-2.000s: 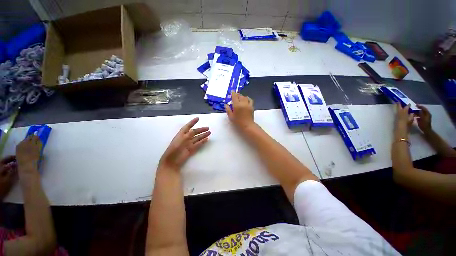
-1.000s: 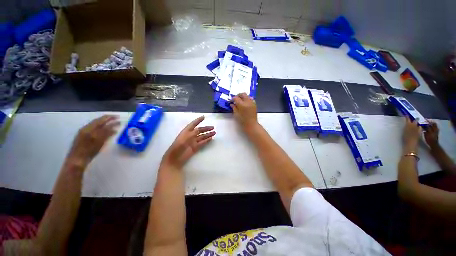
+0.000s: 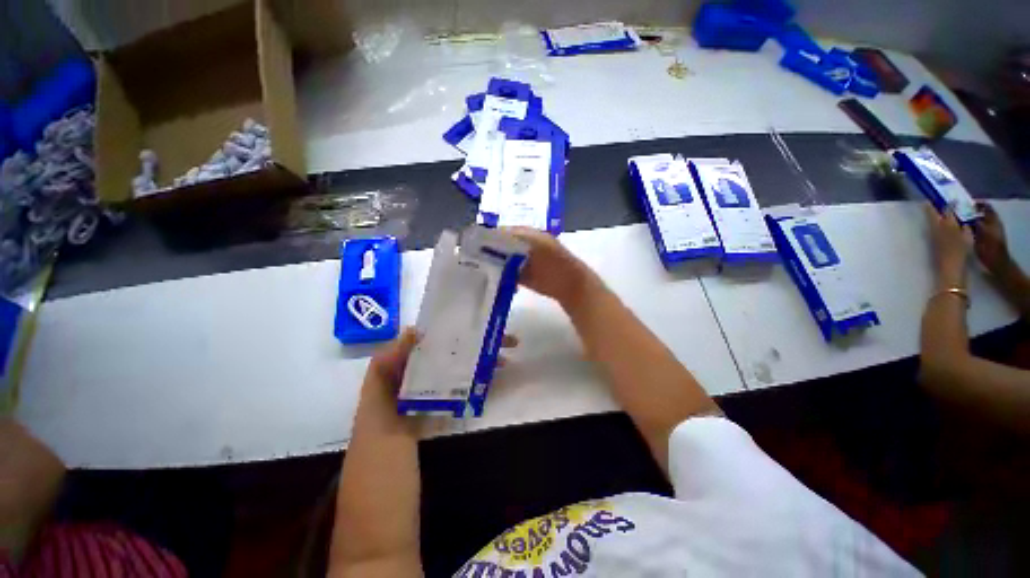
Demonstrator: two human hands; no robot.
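A white and blue retail box [image 3: 452, 327] is held upright and slightly tilted in front of me. My left hand [image 3: 395, 367] holds its lower left side, partly hidden behind it. My right hand [image 3: 544, 266] holds its upper right corner. A bright blue inner tray [image 3: 368, 289] lies on the white table just left of the box. A white plug shows at its top and a coiled white cable below. A loose fanned pile of flat unfilled boxes [image 3: 516, 181] lies behind the held box.
Three retail boxes [image 3: 732, 212] lie right of centre. An open cardboard carton [image 3: 215, 194] with white plugs and a cable heap [image 3: 51, 192] are at left. Clear plastic [image 3: 345, 210] lies on the dark strip. A person's hands [image 3: 960, 231] hold a box at right; another person's arm shows lower left.
My right hand has brought a box from the pile towards me, and my left hand now holds it too. The blue tray lies closer to me, and the left neighbour's hand has withdrawn.
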